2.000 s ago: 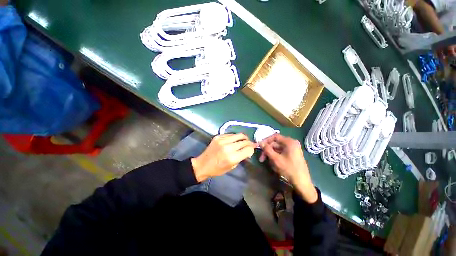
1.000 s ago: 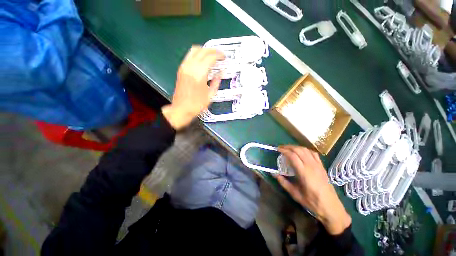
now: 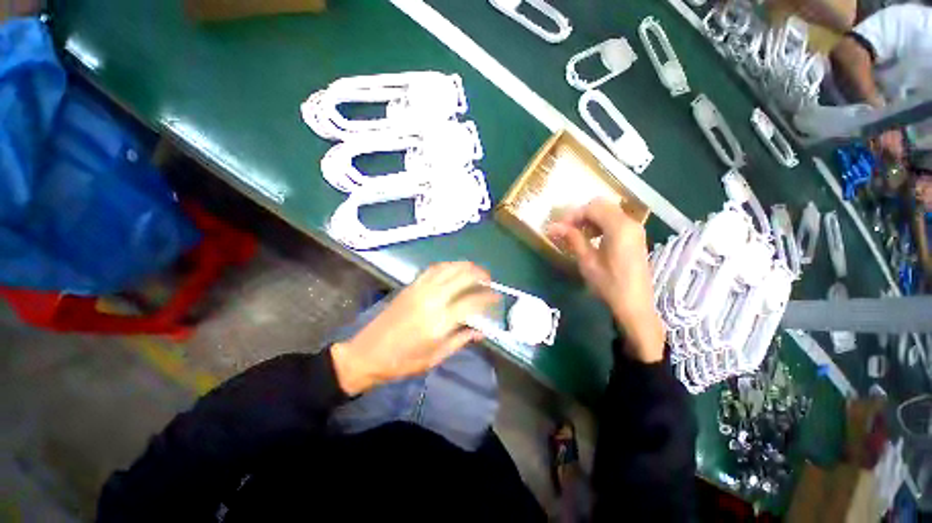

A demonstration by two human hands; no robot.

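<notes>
A white plastic frame [image 3: 530,319] lies at the near bench edge, its disc end pointing right. My left hand [image 3: 431,315] is on the frame's loop end and covers part of it. My right hand [image 3: 605,245] is over the open cardboard pin box [image 3: 523,219], its fingertips bent down among the pale thin pieces. Whether a pin is between its fingertips cannot be told. Three overlapping piles of white frames [image 3: 393,218] lie left of the box.
Nested stacks of frames [image 3: 715,296] stand right of the box, beside a heap of small metal parts [image 3: 761,429]. Loose frames [image 3: 614,130] lie beyond the pale stripe. A person in blue [image 3: 92,194] is at left; another person's arm [image 3: 856,69] shows at far right.
My left hand has moved from the left piles to the frame at the bench edge. My right hand has let go of that frame and moved up to the pin box.
</notes>
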